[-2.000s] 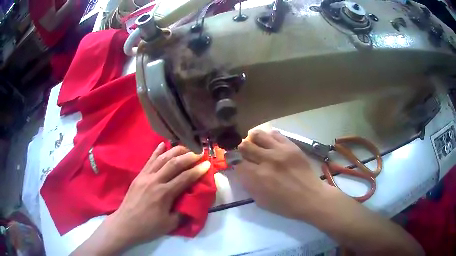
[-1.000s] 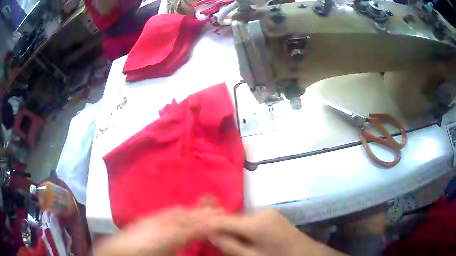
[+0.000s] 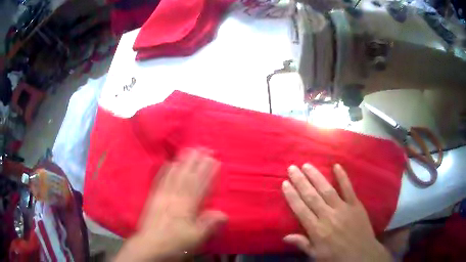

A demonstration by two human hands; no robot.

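Observation:
A large red garment panel (image 3: 255, 148) lies spread across the white table in front of the sewing machine. A narrow line or slit shows in it between my hands. My left hand (image 3: 181, 204) lies on the panel left of centre, blurred, palm down. My right hand (image 3: 332, 215) rests flat on the panel at the right, fingers spread. Neither hand grips anything. The panel's upper edge lies near the lit needle area (image 3: 327, 105), and its right end reaches the scissors' handles.
Sewing machine head (image 3: 352, 51) stands at the upper right. Open scissors with orange-brown handles (image 3: 424, 153) lie right of the panel. Folded red pieces (image 3: 179, 30) lie at the table's back left. A bottle with an orange label (image 3: 48, 187) is at the lower left.
The red panel has come away from the needle and is now opened out wide across the table. My hands have moved apart and lie flat on it. The camera view has shifted.

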